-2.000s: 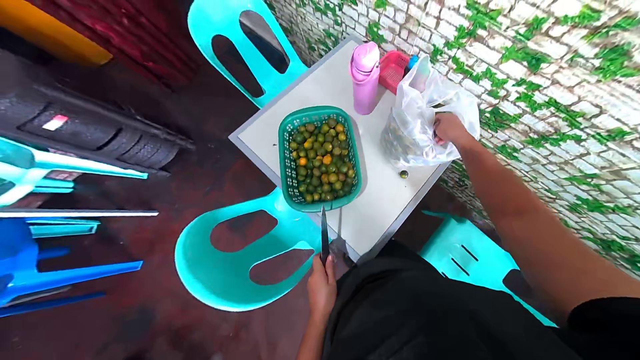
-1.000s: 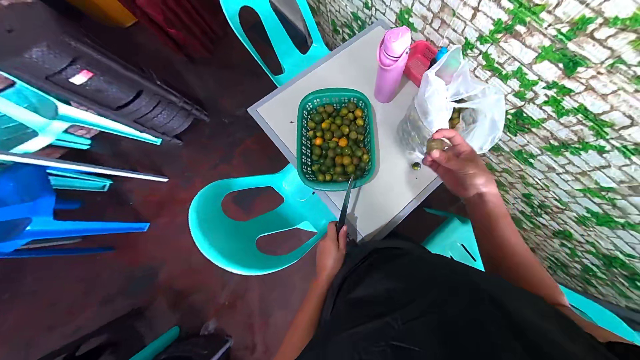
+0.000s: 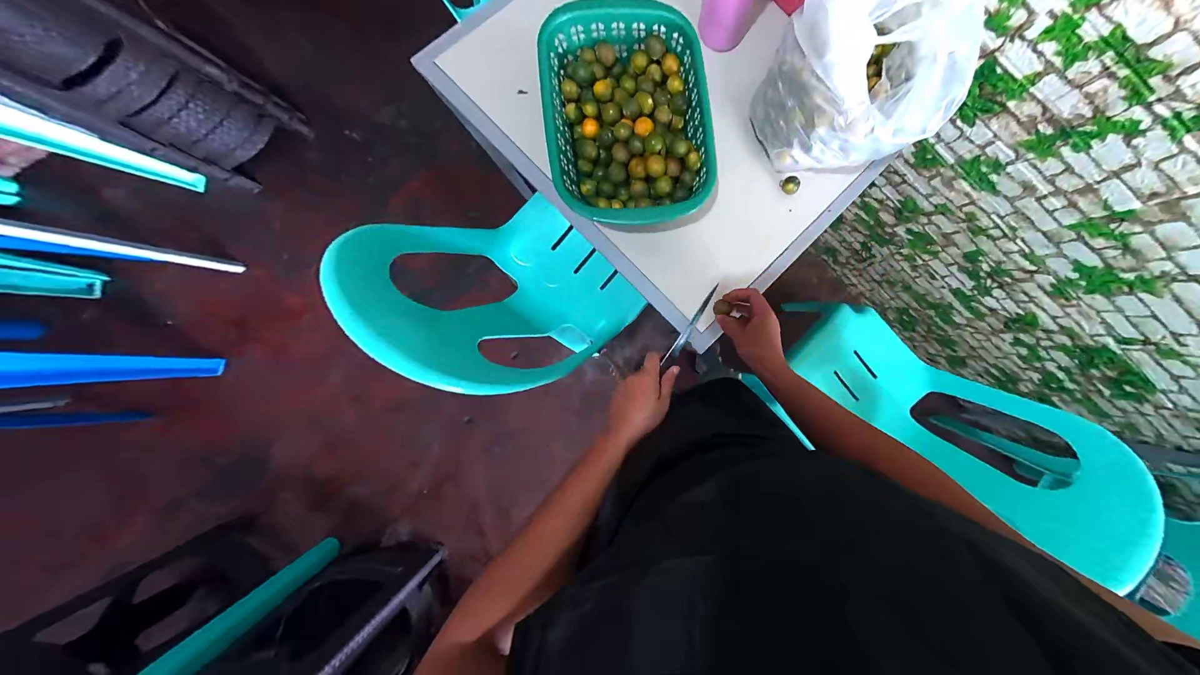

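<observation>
My left hand (image 3: 643,398) grips a knife (image 3: 689,323) by its handle, the blade pointing up over the near corner of the white table (image 3: 689,267). Just right of the blade, my right hand (image 3: 756,330) pinches a small green citrus fruit (image 3: 722,307) between its fingertips. A green plastic basket (image 3: 626,215), full of small green and orange citrus fruits, stands farther back on the table. To its right is a white plastic bag (image 3: 816,112) with more fruits inside. One loose fruit (image 3: 790,185) lies below the bag.
Turquoise plastic chairs stand left (image 3: 422,342) and right (image 3: 1031,487) of the table corner. A pink bottle (image 3: 725,23) is behind the basket. A brick-patterned wall (image 3: 1078,216) runs along the right. More chairs (image 3: 103,145) are at the far left, with part of a person's hand.
My right hand has left the plastic bag with a fruit and come down beside the knife at the table's near corner. The view has shifted noticeably.
</observation>
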